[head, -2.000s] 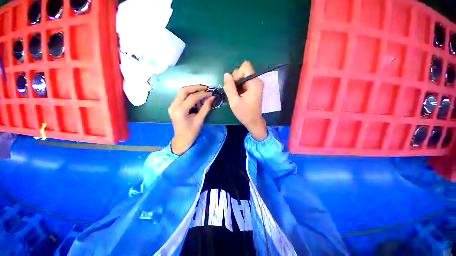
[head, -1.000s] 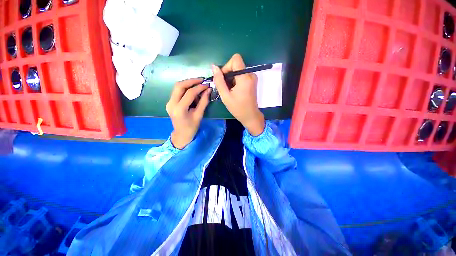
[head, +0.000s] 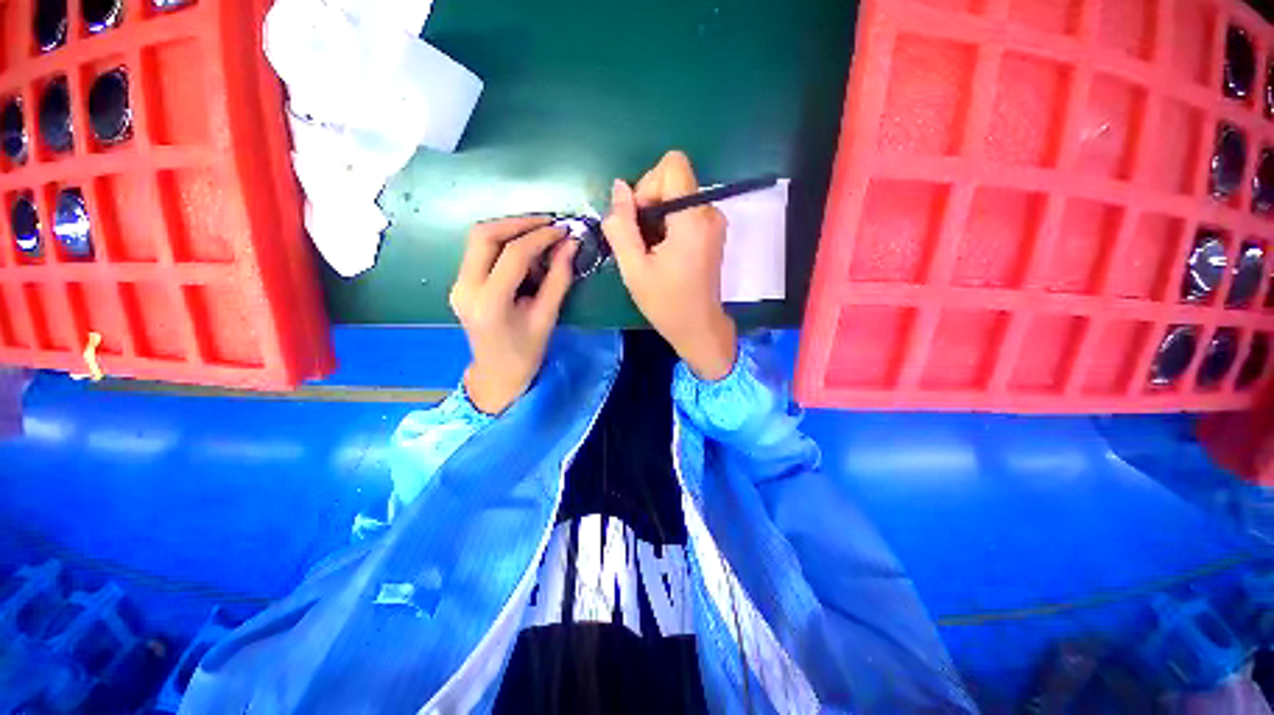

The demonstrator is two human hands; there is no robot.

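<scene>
My left hand holds a small round watch head by its left side, above the green bench. The watch head is dark with a shiny rim and a bright patch on top. My right hand grips a thin black stick tool like a pen, its back end pointing right. Its tip is at or close to the watch head; touching or not I cannot tell. A white paper square lies flat just right of my right hand.
Crumpled white wipes lie left on the dark green bench. A red-pink foam tray with some dark round pieces stands left, with a yellow strip at its edge. Another foam tray stands right, with round pieces at its far right.
The tool was tilted up more steeply two seconds ago and now lies flatter. The watch head has turned slightly in my left fingers. The view has shifted, so trays and wipes appear further left.
</scene>
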